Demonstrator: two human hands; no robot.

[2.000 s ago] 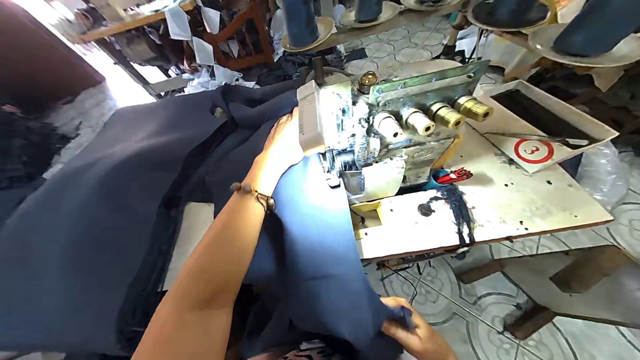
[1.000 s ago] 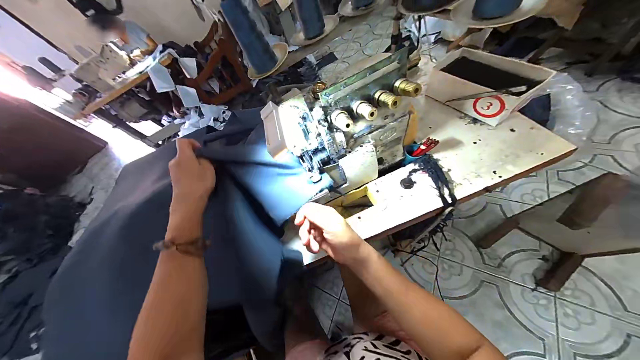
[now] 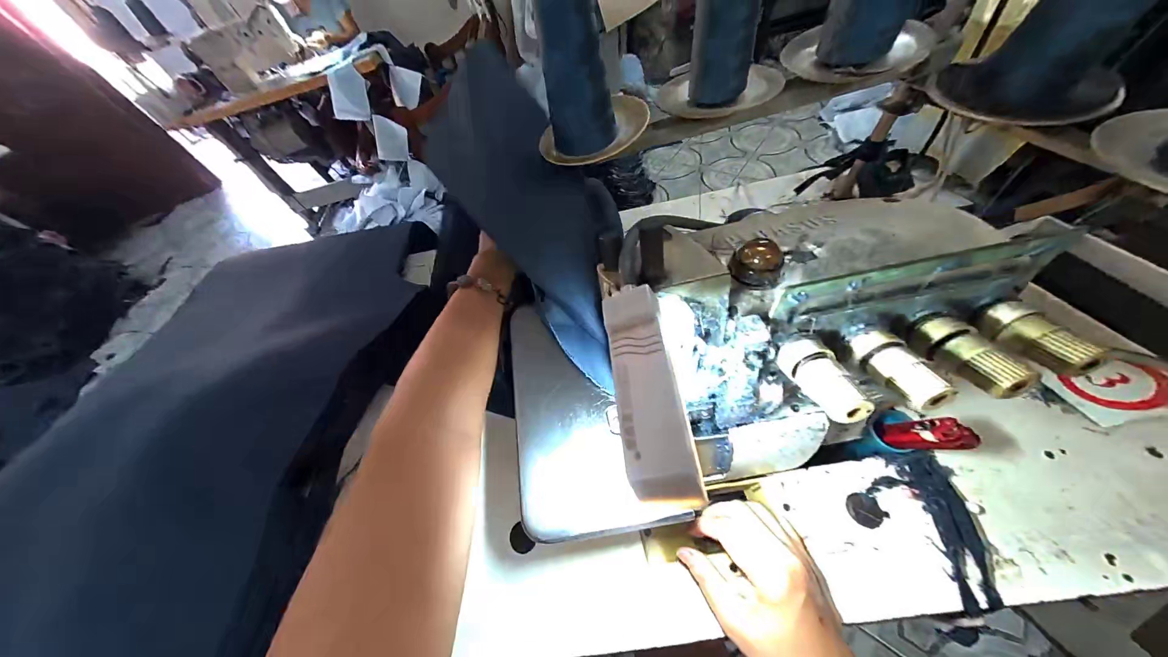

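Note:
An overlock sewing machine (image 3: 739,347) with a lit work area and a bare metal plate (image 3: 566,456) stands before me. My left hand (image 3: 490,246) is mostly hidden behind a raised panel of dark blue fabric (image 3: 529,182), whose lower end lies at the machine's needle area; whether the fingers grip it cannot be told. My right hand (image 3: 753,570) rests at the machine's front edge, thumb and fingers apart by the yellow part (image 3: 671,543) below the plate, holding no fabric that I can see. More dark blue fabric (image 3: 210,392) is piled to the left.
Cones of blue thread (image 3: 579,82) stand on dishes behind the machine. Red-handled snips (image 3: 931,433) lie in a blue holder on the worktable (image 3: 1049,511), near dark thread scraps (image 3: 949,529). A person (image 3: 319,18) is at another sewing table (image 3: 265,96) at the back left.
The fabric that covered the metal plate has moved off toward the back. My left hand has gone to the far side, behind the cloth. My right hand now sits at the machine's front edge. The view is closer.

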